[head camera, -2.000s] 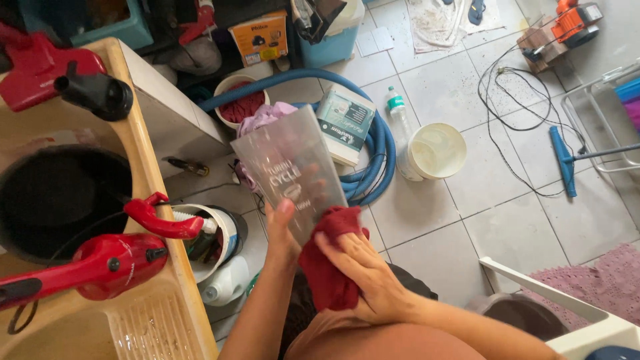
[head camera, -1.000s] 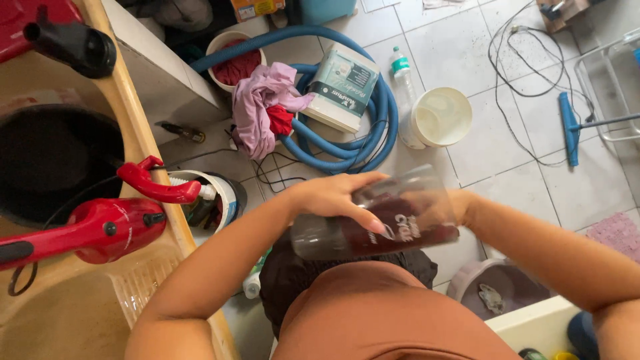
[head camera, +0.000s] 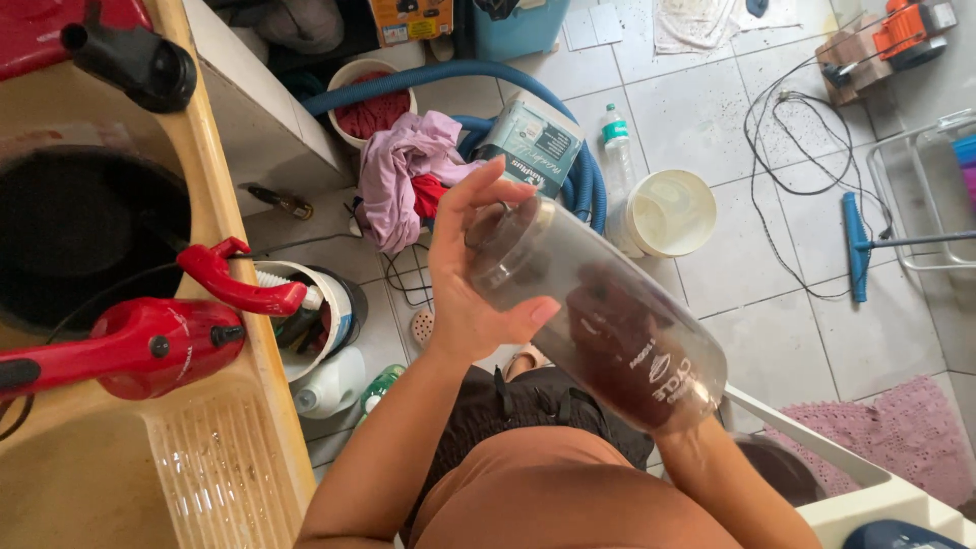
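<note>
My left hand (head camera: 476, 282) grips the narrower end of a clear plastic vacuum cleaner canister (head camera: 560, 267), fingers over the end and thumb along the side. The canister tilts down to the right and bears white writing. My right hand (head camera: 621, 343) is inside it through the wide end, seen only through the plastic with the dark red cloth (head camera: 602, 320) around or against it. The red handheld vacuum body (head camera: 171, 343) lies on the edge of the sink at left, with a red handle (head camera: 240, 282) beside it.
A yellowish sink (head camera: 229, 191) with a ribbed washboard runs along the left. On the tiled floor are a coiled blue hose (head camera: 526, 72), a pink cloth (head camera: 404, 171), a white bucket (head camera: 671, 213), a plastic bottle (head camera: 616, 149) and a blue squeegee (head camera: 855, 248). A white stool-like frame (head camera: 808, 438) stands at lower right.
Two seconds ago my right hand held the red cloth against the canister's outside; now hand and cloth are inside. Since one second ago, my left hand has moved to the canister's narrower end.
</note>
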